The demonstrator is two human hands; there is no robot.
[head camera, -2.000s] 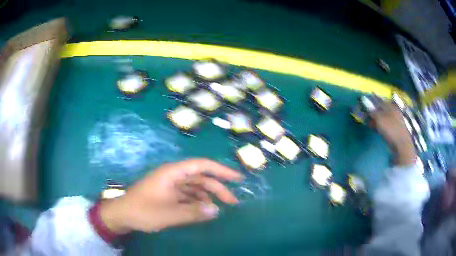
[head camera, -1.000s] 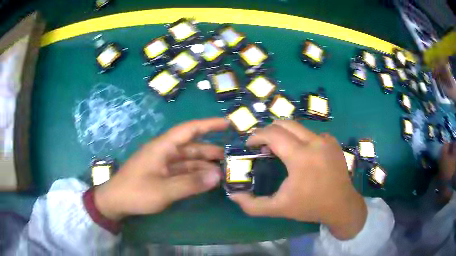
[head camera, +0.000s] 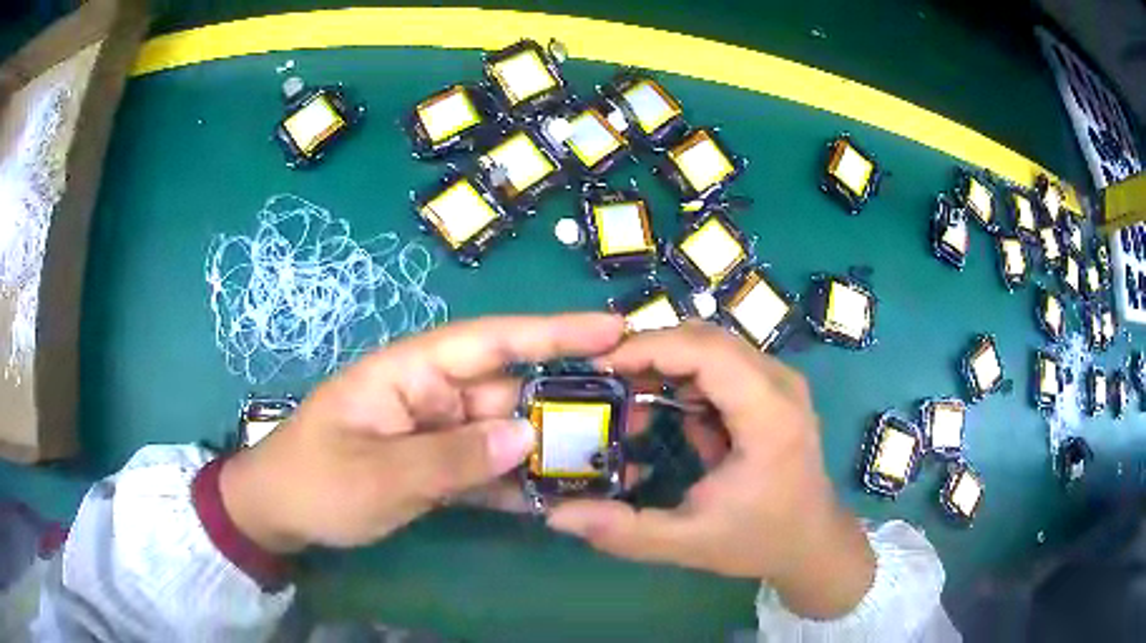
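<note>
A black rounded-square watch body (head camera: pixel 573 437) with a yellow-orange border and a pale rectangle is held between both hands, low in the middle of the view. My left hand (head camera: pixel 390 421) grips its left side, thumb on the frame near the pale rectangle. My right hand (head camera: pixel 723 452) holds its right side, with fingertips at the top and bottom corners. A thin silvery piece (head camera: pixel 666 399) shows inside the curl of my right hand; I cannot tell what it is. Whether a ring is on the body is not clear.
Several watch bodies (head camera: pixel 518 163) lie on the green mat (head camera: pixel 163 251) ahead and right. A tangled heap of pale rings (head camera: pixel 321 291) lies left of centre. A cardboard box (head camera: pixel 50 377) stands far left. Yellow tape (head camera: pixel 415 25) crosses the bench. A white tray (head camera: pixel 1100 126) is far right.
My right hand has come from the far right to the centre and holds a body. My left hand has closed onto it. The held body has shifted slightly left since one second ago.
</note>
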